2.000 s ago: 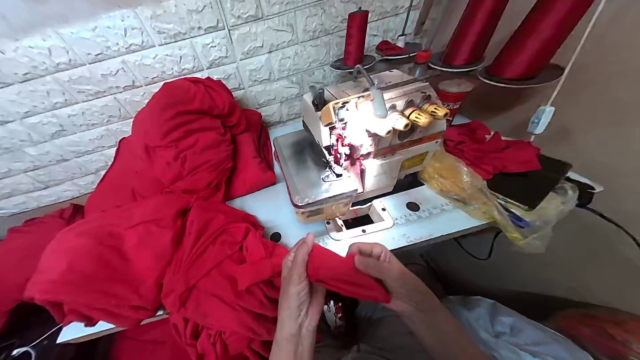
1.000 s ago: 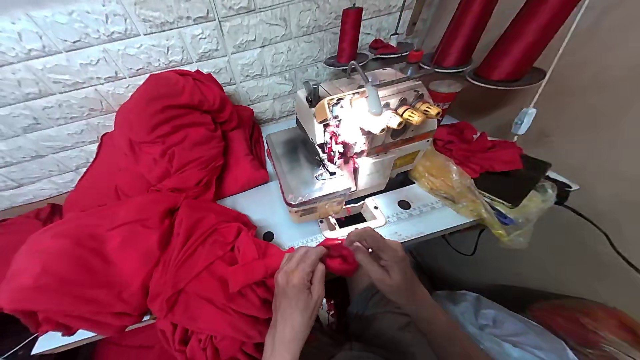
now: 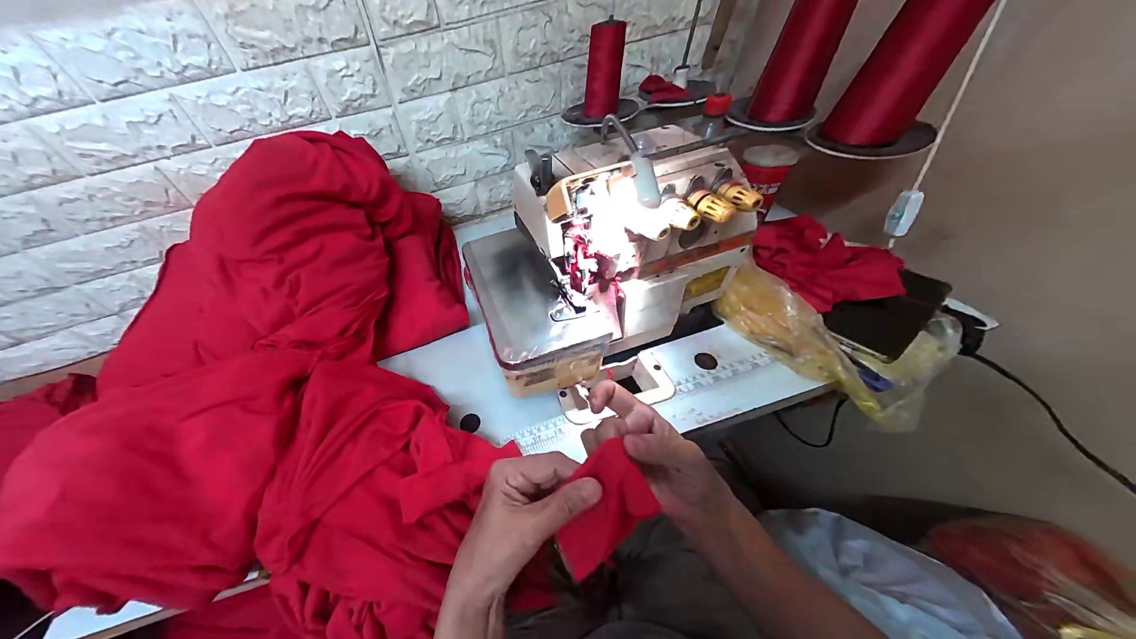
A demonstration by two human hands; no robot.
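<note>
A small folded piece of red fabric [image 3: 608,510] is pinched between both hands, in front of the table edge. My left hand [image 3: 524,515] grips its left side, thumb on top. My right hand [image 3: 661,461] holds its upper right part between thumb and fingers, with the index finger raised. Beyond the hands stands an overlock sewing machine [image 3: 648,222] with its lamp lit, red thread at the needle area and a metal work plate [image 3: 532,297]. A large heap of red fabric [image 3: 293,266] lies left of the machine and reaches down beside my left hand.
Cones of red thread [image 3: 605,71] stand behind the machine. At its right are a red cup [image 3: 769,173], a red cloth [image 3: 825,262], a yellow plastic bag [image 3: 781,315] and a dark flat object [image 3: 887,311]. A black cable [image 3: 1047,404] hangs at right. A textured brick-pattern wall [image 3: 257,53] stands behind.
Two seconds ago the red piece was stretched sideways between the hands; a second ago it was bunched between them. Now it hangs folded downward, and my right index finger is raised.
</note>
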